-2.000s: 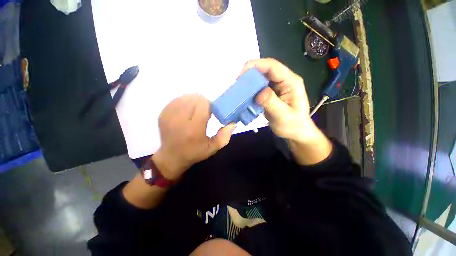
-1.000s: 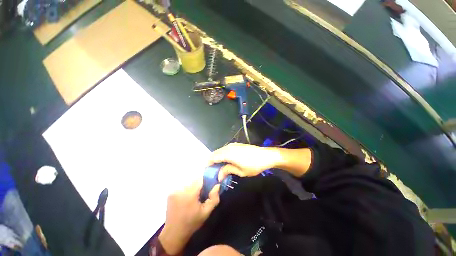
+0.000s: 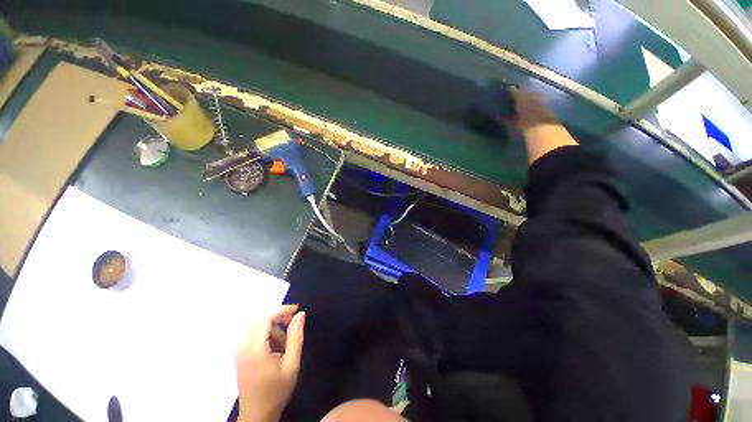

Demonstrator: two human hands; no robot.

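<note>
My left hand (image 3: 268,363) is over the near right corner of the white paper sheet (image 3: 157,330), fingers curled and apart, with nothing seen in it. My right hand (image 3: 528,109) reaches far out over the green conveyor trough (image 3: 396,91). It is blurred, with a dark blurred shape beside its fingers; whether it holds anything cannot be told. The blue plug-in unit is not clearly visible.
A round dish (image 3: 111,269) stands on the paper. A pen pot (image 3: 188,124), small round tin (image 3: 152,151), soldering stand (image 3: 245,176) and blue soldering tool (image 3: 290,165) line the chipped edge. Cardboard (image 3: 49,140) lies left; a blue crate (image 3: 429,251) is below.
The view has swung right. My right hand has left the blue unit and my left hand and moved out over the trough. My left hand no longer shows the unit.
</note>
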